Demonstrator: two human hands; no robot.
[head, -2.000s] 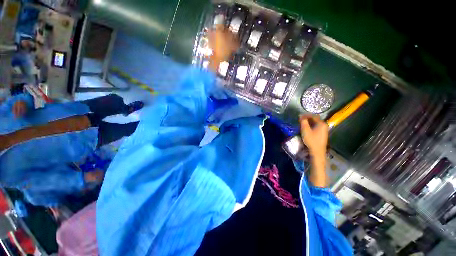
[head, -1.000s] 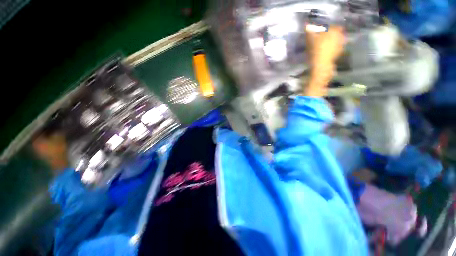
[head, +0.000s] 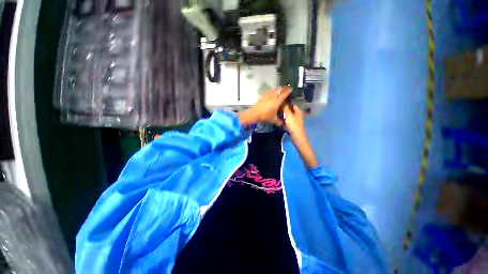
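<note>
My left hand point(head: 266, 107) and my right hand point(head: 295, 123) meet in front of my chest at the front edge of the white machine point(head: 222, 91). Their fingers touch or overlap around a small dark area. The fingers hide what is there, and blur keeps me from telling whether it is a unit. A square metal fixture point(head: 258, 35) sits on the machine beyond my hands.
Tall stacked clear blister trays point(head: 99, 69) stand left of the machine. More clear plastic trays point(head: 27, 230) show at the lower left. A black loop of cable point(head: 213, 67) is on the machine's left side. Blue floor with yellow-black tape point(head: 428, 107) lies to the right.
The view has swung right from the green bench to the machine. My right hand has come back from over the machine, where it held a dark unit. My left hand has left the tray to join it.
</note>
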